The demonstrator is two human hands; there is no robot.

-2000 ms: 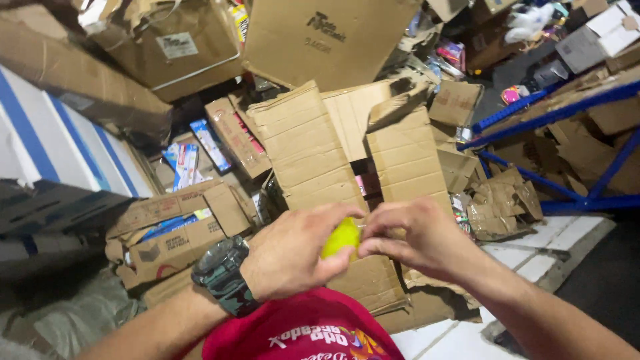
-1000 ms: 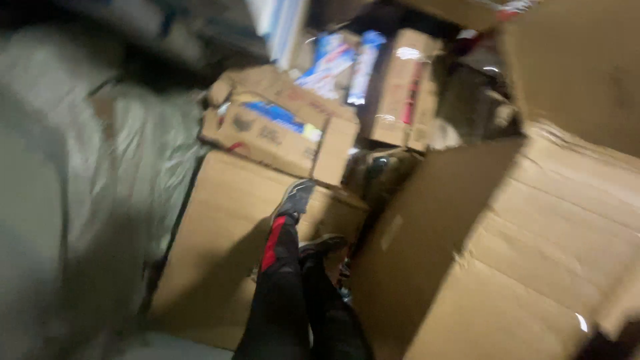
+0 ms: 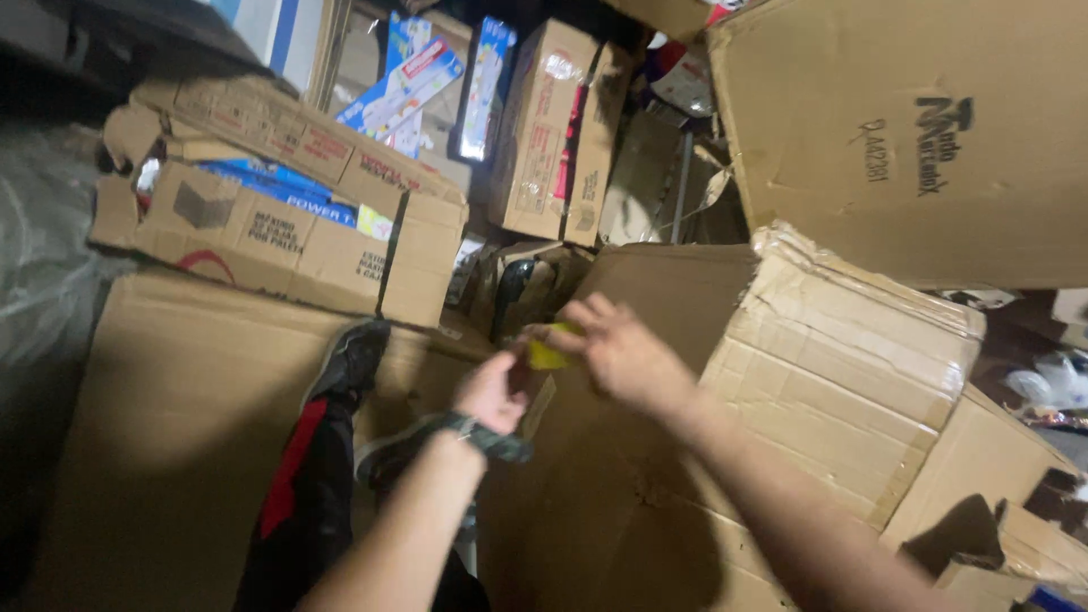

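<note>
My left hand (image 3: 497, 387), with a dark watch on its wrist, is at the middle of the head view, its fingers on a small yellow object (image 3: 551, 347). My right hand (image 3: 616, 344) comes in from the right and grips the same object between thumb and fingers. Blur hides what the yellow thing is. Both hands are above a large brown cardboard box (image 3: 612, 476), whose tattered flap (image 3: 850, 382) lies at the right.
An opened cardboard carton (image 3: 289, 221) with blue packages lies at the left. Narrow blue boxes (image 3: 484, 89) and a long carton (image 3: 544, 127) are beyond. A big box (image 3: 901, 153) is at upper right. My foot (image 3: 348, 361) is on flat cardboard (image 3: 195, 408).
The view has swung strongly. Both hands, out of view one second ago, are back in view with the yellow object, which they also held two seconds ago.
</note>
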